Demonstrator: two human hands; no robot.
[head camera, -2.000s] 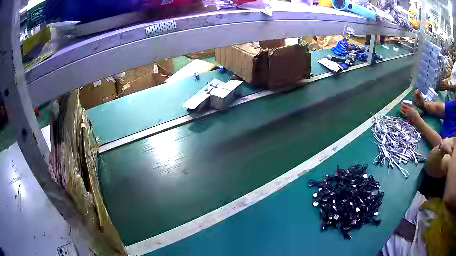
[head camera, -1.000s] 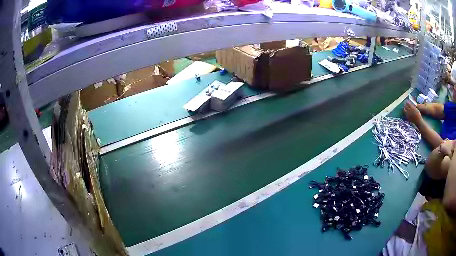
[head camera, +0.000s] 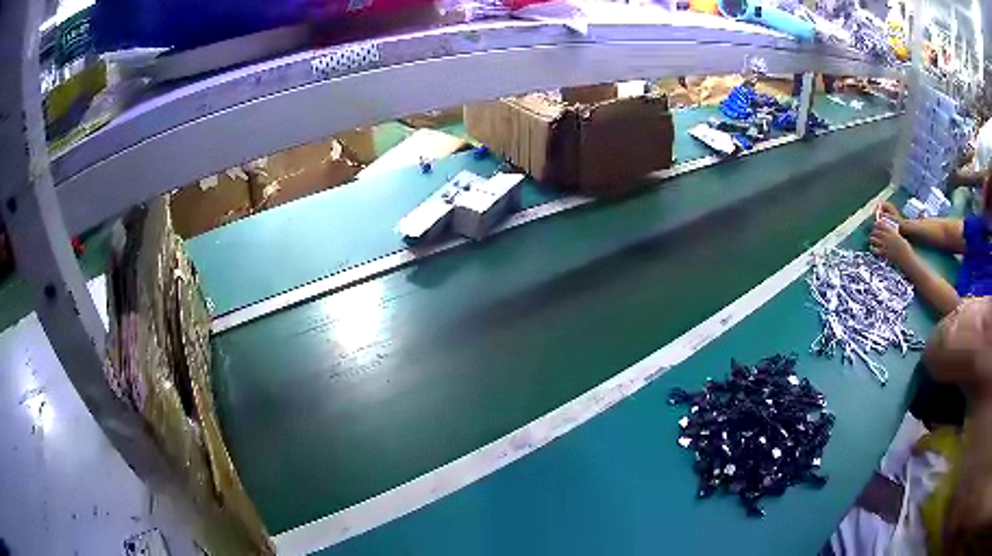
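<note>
Neither of my hands is in view. A loose pile of black short cables (head camera: 755, 432) with small white bits lies on the teal bench (head camera: 566, 489) at the lower right. A tangled pile of white cables (head camera: 859, 304) lies beyond it. The dark green conveyor belt (head camera: 522, 293) runs from the lower left to the upper right between pale edge rails. Nothing shows on its near part but a bright glare.
A grey metal shelf (head camera: 457, 78) crosses overhead. Flattened cardboard (head camera: 163, 337) stands by the left post. Across the belt are a white box pair (head camera: 479, 204), a brown carton (head camera: 625, 141) and a blue heap (head camera: 751, 106). Co-workers' arms (head camera: 925, 266) and stacked boxes (head camera: 930, 141) show at right.
A co-worker's hands at the far right have shifted beside the bench edge, and the nearer co-worker's arm has moved. The view has shifted slightly. The cable piles look unchanged.
</note>
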